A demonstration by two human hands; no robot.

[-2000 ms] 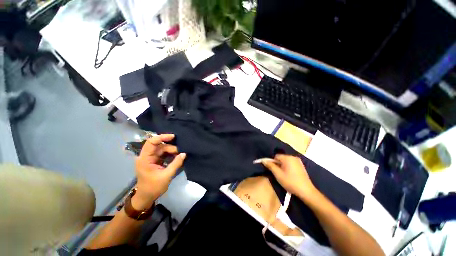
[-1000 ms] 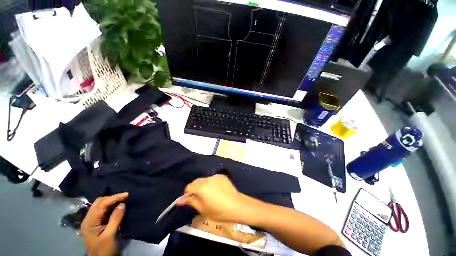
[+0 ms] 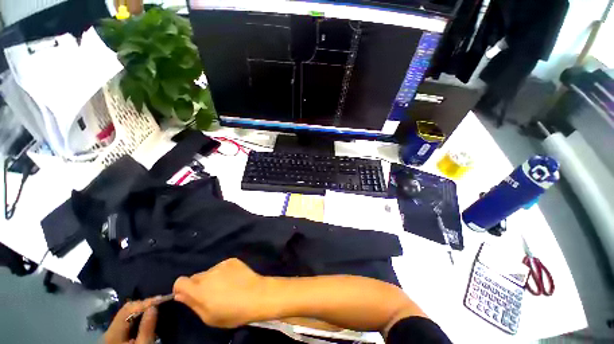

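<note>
A black sample garment (image 3: pixel 222 232) with small dark buttons lies across the front of the desk. My right hand (image 3: pixel 222 292) is closed on a narrow pale strip, likely a tape measure (image 3: pixel 158 300), over the garment's lower left part. My left hand (image 3: pixel 131 326) is at the bottom edge, partly cut off, with its fingertips at the strip's other end. Whether they grip the strip or the cloth is not clear. My right hand and forearm hide part of the garment.
Behind the garment are a keyboard (image 3: pixel 313 173) and a monitor (image 3: pixel 303 74) with pattern outlines. A mouse (image 3: pixel 408 185) is on a dark pad (image 3: pixel 431 215). A blue bottle (image 3: pixel 508 195), calculator (image 3: pixel 495 289) and red-handled scissors (image 3: pixel 540 277) are right. A folded black fabric (image 3: pixel 60 225) is left.
My right hand has moved left and down with the strip, close to my left hand. My left hand is lower in the picture. The view has swung right and up since the earliest frame.
</note>
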